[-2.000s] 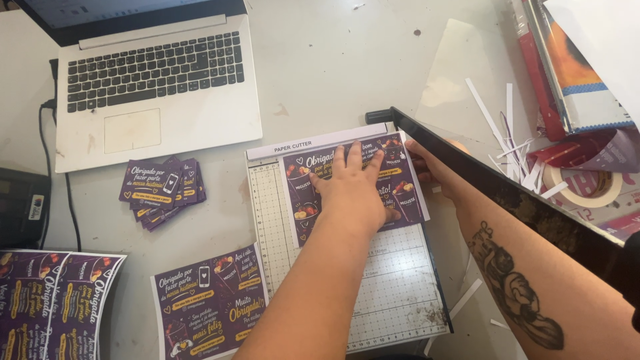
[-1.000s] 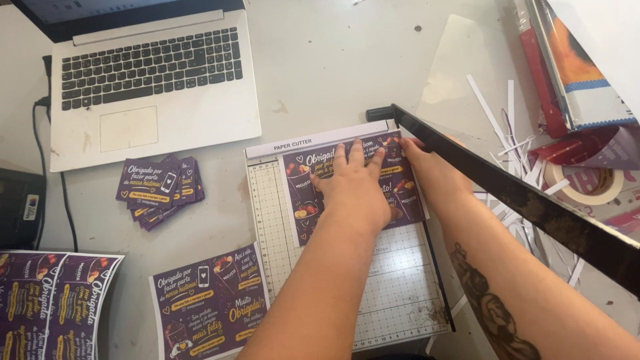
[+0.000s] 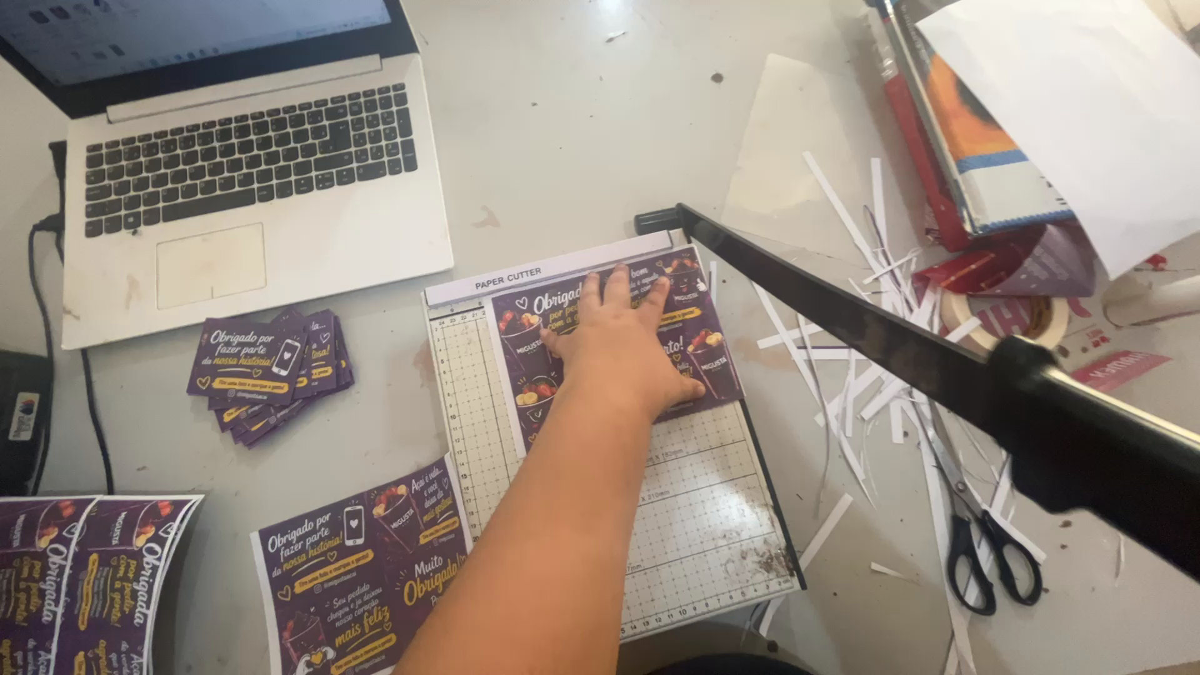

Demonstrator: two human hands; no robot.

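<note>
My left hand lies flat with fingers spread on a purple printed sheet, pressing it to the gridded bed of a paper cutter. The sheet's right side lies along the cutter's right edge. The cutter's black blade arm is raised, slanting from its pivot at the top to the lower right. My right hand is out of view. Left of the cutter lie another purple printed sheet and a loose pile of small printed cards.
A white laptop stands at the upper left, with more printed sheets at the lower left. Right of the cutter are paper strips, black-handled scissors, a tape roll and a stack of packets.
My right hand, at the sheet's right edge in both earlier frames, has left the view. The scissors, hidden earlier, now show. My left hand stays on the sheet.
</note>
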